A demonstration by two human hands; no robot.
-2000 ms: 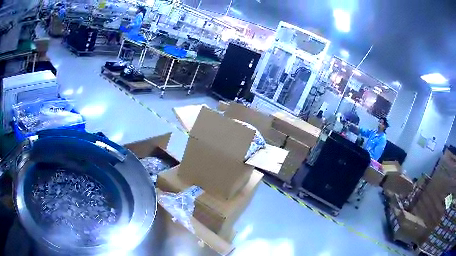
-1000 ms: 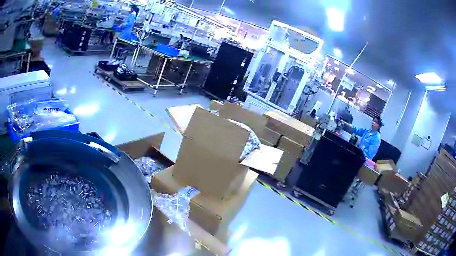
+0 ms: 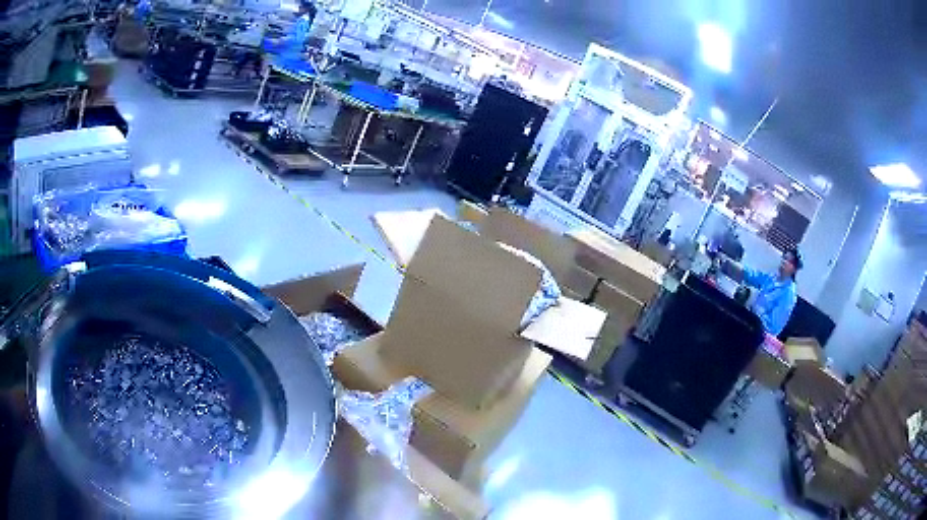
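No hand of mine is in the picture. The vibratory bowl feeder (image 3: 305, 406), a large round shiny metal bowl, lies nearest at the lower left, its bottom cut close to the picture's edge. Leaded components (image 3: 152, 406) are heaped in it, small and greyish with bright glints; single parts are too small to tell. A blue parts tray (image 3: 168, 247) with clear bags stands behind the bowl. Open brown cartons (image 3: 462, 305) stand right of the bowl, with clear plastic bags (image 3: 391, 416) hanging out.
A white cabinet-like box (image 3: 71, 163) stands at the left. A black rack (image 3: 691, 350) on wheels and stacked cartons (image 3: 610, 259) stand beyond yellow-black floor tape (image 3: 651, 432). A person in blue (image 3: 775, 295) is at the right. A glass-doored machine (image 3: 605, 147) and benches stand behind.
The view swung slightly left, so that the scene shifted right in the picture since one second ago. No hand has appeared. The bowl and cartons look otherwise the same.
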